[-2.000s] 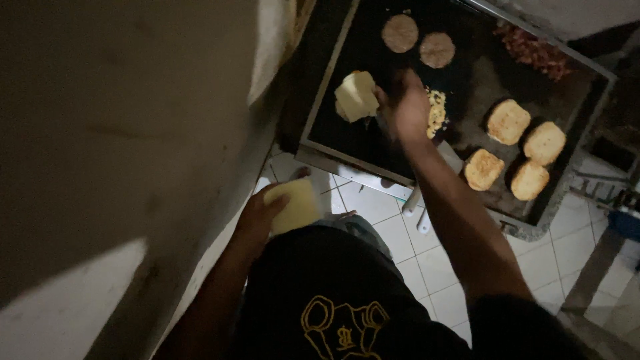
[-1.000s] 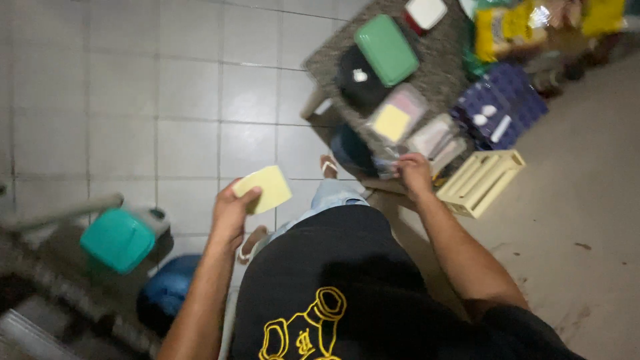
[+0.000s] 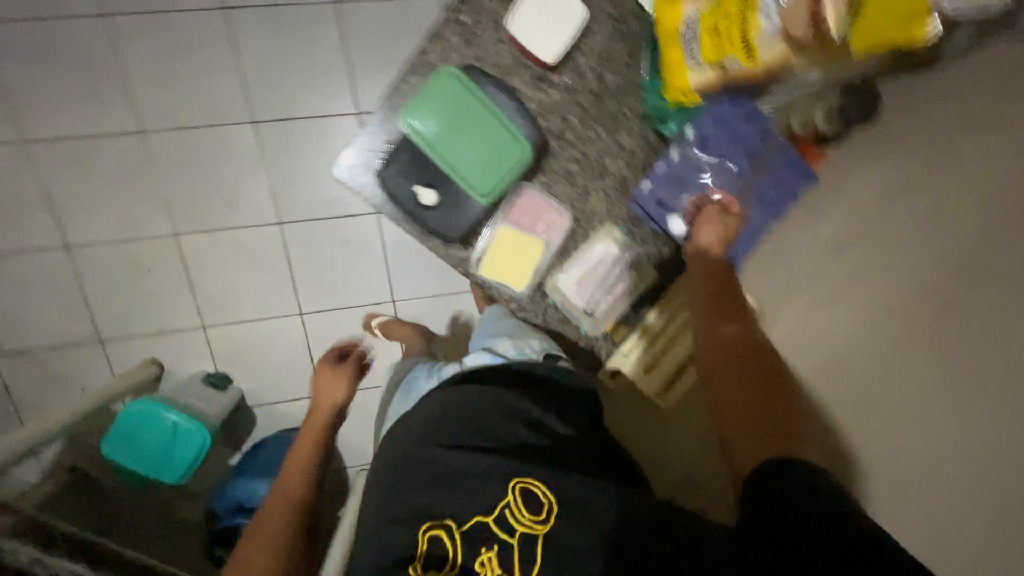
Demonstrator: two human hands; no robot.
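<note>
My left hand (image 3: 340,372) hangs over the tiled floor with bent fingers; it is blurred, and no cheese slice shows in it. My right hand (image 3: 714,224) reaches over a purple-blue egg tray (image 3: 768,180), where a shiny clear patch and white spots lie at the fingertips; its grip is blurred. Left of the tray, on the granite worktop, a clear container (image 3: 552,212) holds yellow cheese slices (image 3: 512,258) beside pink sliced meat (image 3: 534,214). Next to it stands another clear container (image 3: 600,276) with pale pink contents.
A green-lidded container (image 3: 468,132) rests on a black lid (image 3: 436,188). Behind are a white-lidded container (image 3: 548,28) and yellow bread bags (image 3: 720,44). A cream slatted crate (image 3: 660,352) is below my right forearm. Lower left stands a teal-lidded container (image 3: 156,440).
The view has swung from the griddle to the worktop. The yellow slice seen in my left hand before no longer shows there. My right hand has moved from beside the clear containers to the egg tray.
</note>
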